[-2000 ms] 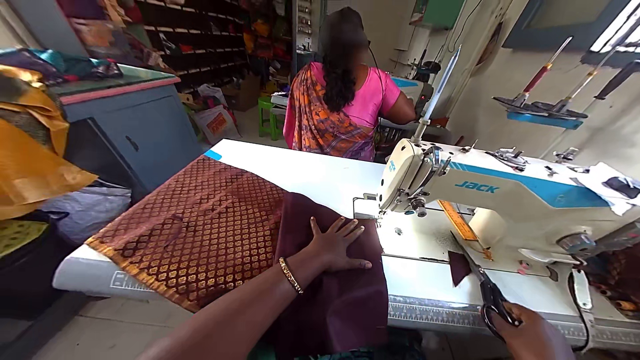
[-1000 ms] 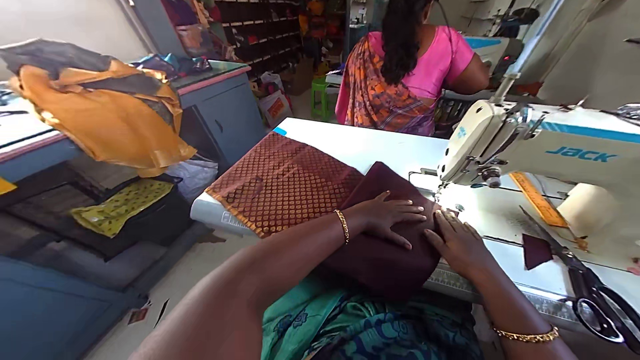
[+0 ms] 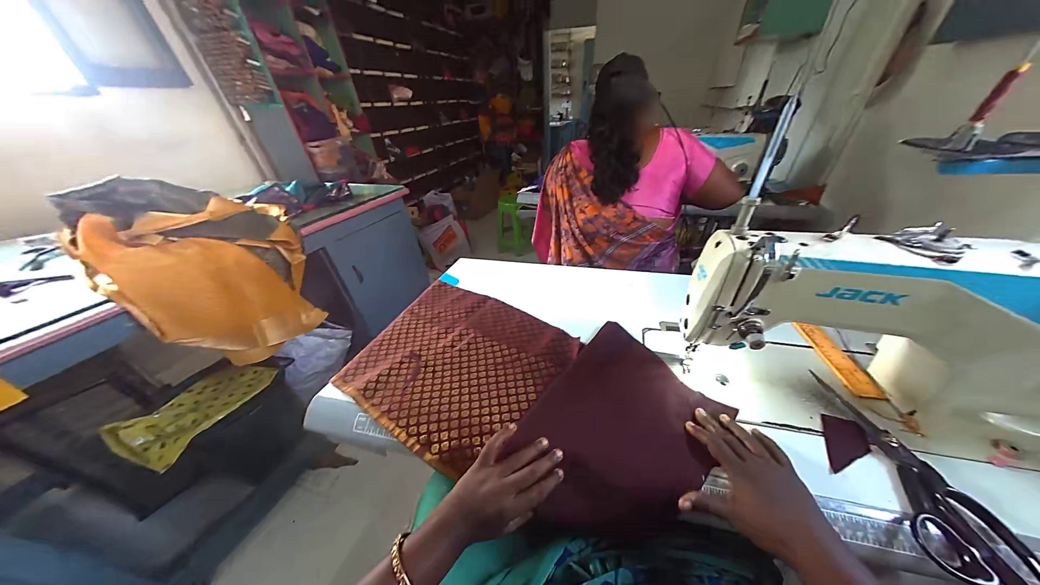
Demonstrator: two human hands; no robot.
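Observation:
A plain maroon cloth (image 3: 609, 431) lies at the front edge of the white sewing table, its left side over a maroon brocade cloth (image 3: 463, 366) with gold motifs. My left hand (image 3: 508, 483) rests on the plain cloth's left edge, fingers spread. On its right edge lie the fingertips of my right hand (image 3: 743, 467), thumb apart. Neither hand grips the cloth. The Jack sewing machine (image 3: 845, 284) stands behind and to the right, its needle area just beyond the cloth. Right of my right hand are black-handled scissors (image 3: 918, 467) and a small maroon scrap (image 3: 845, 441).
A wooden ruler (image 3: 841, 361) lies under the machine's arm. Another person (image 3: 626, 179) sits beyond the table, back turned. At left, orange cloth (image 3: 195, 284) hangs over a counter (image 3: 370, 223). A measuring scale (image 3: 861, 520) runs along the table's front edge.
The right hand, at the scissors two seconds ago, came onto the plain cloth. Since one second ago, my hands have moved apart, the left one to the cloth's left edge. The view swung about.

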